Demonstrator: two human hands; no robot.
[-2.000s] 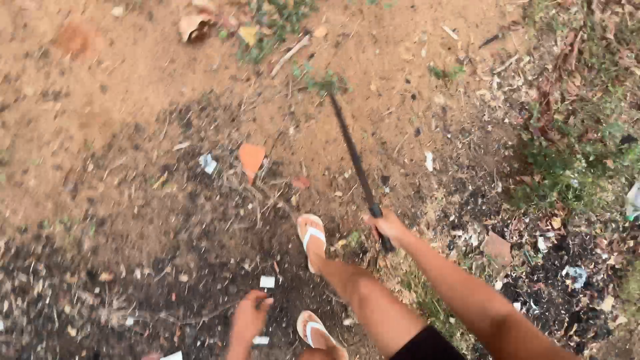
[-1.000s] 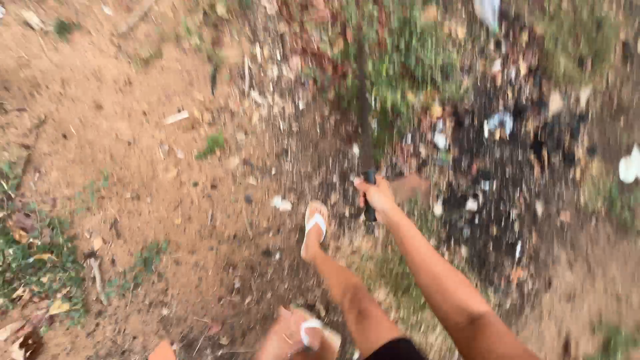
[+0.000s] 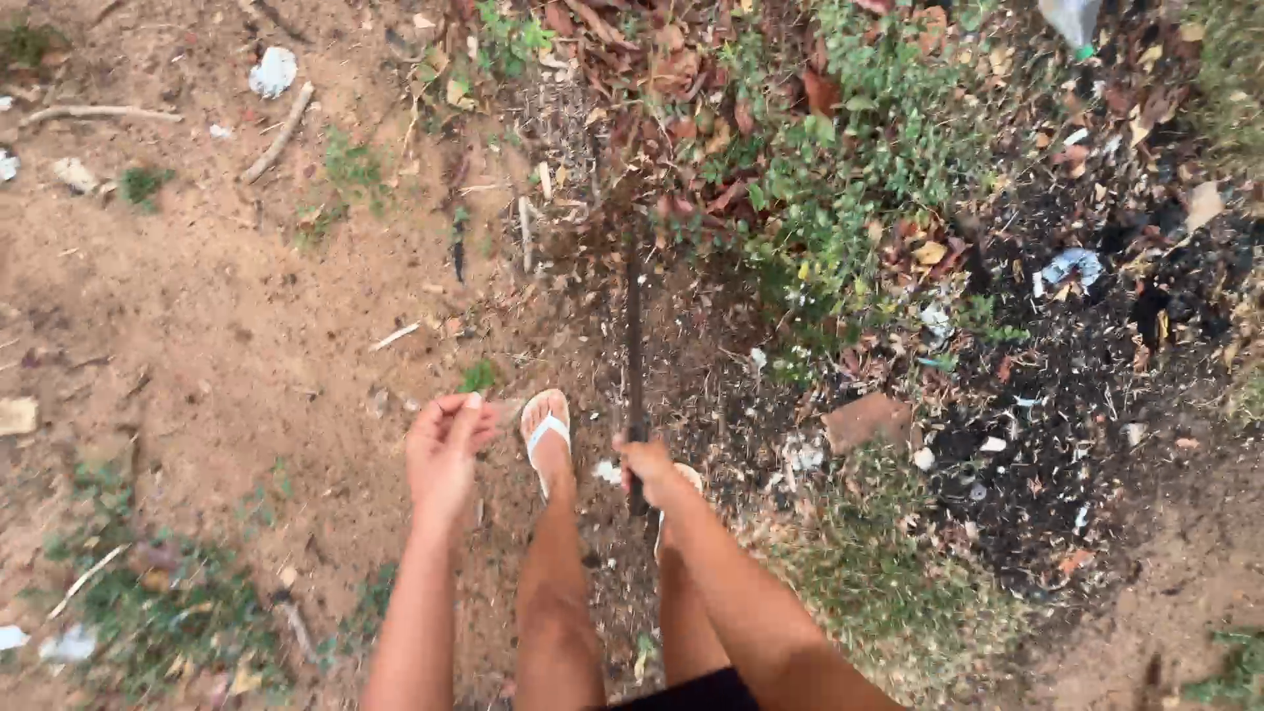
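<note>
My right hand is closed around the dark handle of a long, thin tool, probably a machete. Its dark length points away from me over the ground; its far end blurs into dry leaves, so I cannot tell whether it touches them. My left hand is raised at the left of my feet, palm partly up with fingers loosely curled, and nothing is seen in it. Beside it is my left foot in a white flip-flop. My other flip-flop is partly hidden behind my right hand and forearm.
Green low plants with brown leaves grow ahead to the right. Blackened soil with litter and a reddish flat fragment lie at the right. Sticks and white scraps are scattered on bare earth at the left. A plastic bottle lies at the top right.
The view has moved over the ground, with the leafy patch now ahead. My left hand, out of clear sight one second ago, is up beside my left foot. My right hand still holds the tool.
</note>
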